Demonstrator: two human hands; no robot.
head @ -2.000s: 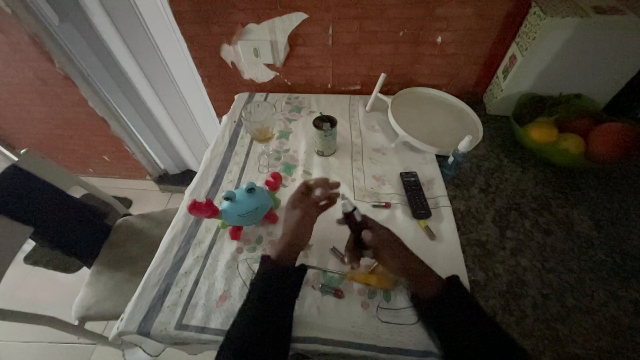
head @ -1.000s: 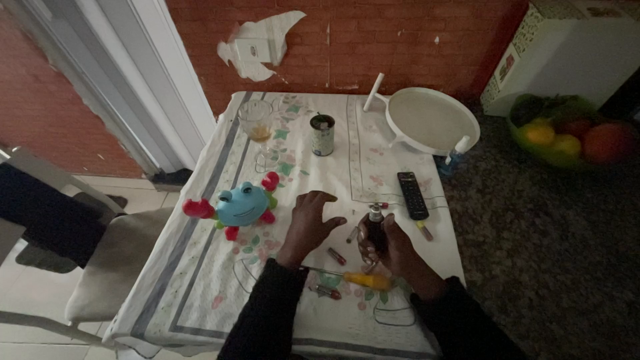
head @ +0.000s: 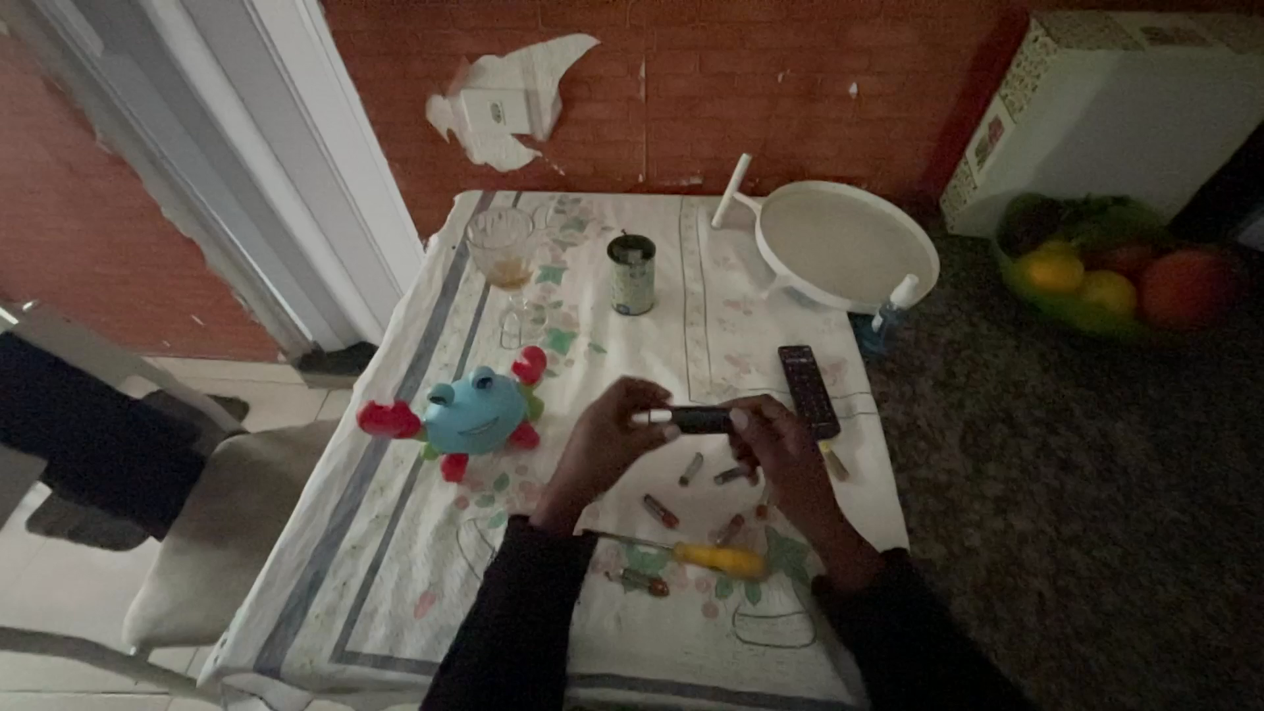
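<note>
Both my hands hold a small dark cylindrical device with a white tip (head: 699, 420), level above the table. My left hand (head: 617, 434) grips its white end, while my right hand (head: 785, 449) grips the dark end. Below them, several small batteries (head: 661, 511) lie scattered on the tablecloth. A screwdriver with a yellow handle (head: 721, 560) lies nearer me, its shaft pointing left. Beside my right hand are a black remote control (head: 809, 391) and a small yellow-tipped item (head: 833, 461). A blue toy crab with red claws (head: 477, 415) sits left of my left hand.
Toward the back stand a glass goblet (head: 504, 259), an open tin can (head: 632, 276) and a round white tray (head: 847, 244). A spray bottle (head: 889, 316) is at the right edge. A fruit bowl (head: 1106, 276) rests on the dark counter; a chair (head: 222, 523) stands left.
The dark device, upright in my right hand a second ago, is now level between both hands. My left hand, empty then, has closed on its white end.
</note>
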